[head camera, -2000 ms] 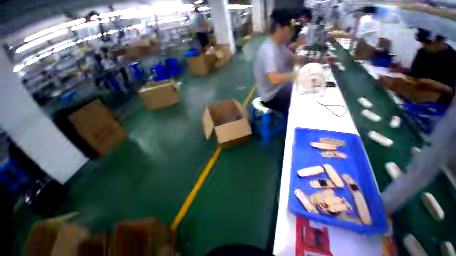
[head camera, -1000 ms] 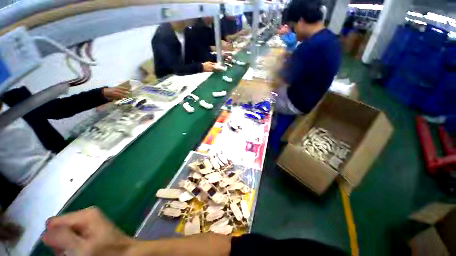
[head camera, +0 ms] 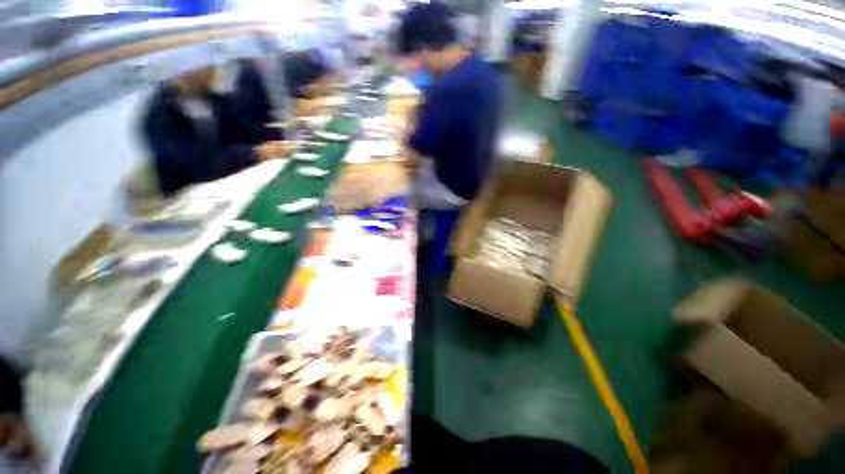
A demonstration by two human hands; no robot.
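Note:
A pile of beige covers point(head camera: 320, 398), some with dark patches, lies on the printed bench covering point(head camera: 357, 278) at the lower middle. White closed units point(head camera: 270, 235) lie spaced along the green conveyor belt point(head camera: 195, 347) left of the bench. The picture is blurred. Neither of my hands is in view. A dark shape, maybe my sleeve or clothing, shows at the bottom edge right of the pile.
A person in dark blue point(head camera: 463, 125) sits along the bench. An open carton point(head camera: 496, 289) with pale parts stands on the floor; another open carton point(head camera: 760, 356) is lower right. A red pallet-jack-like object point(head camera: 690, 208) stands behind. People sit across the belt.
The view has turned further right, so pile, belt and cartons sit further left. The forearm and hand seen over the belt at lower left one second ago are out of the picture.

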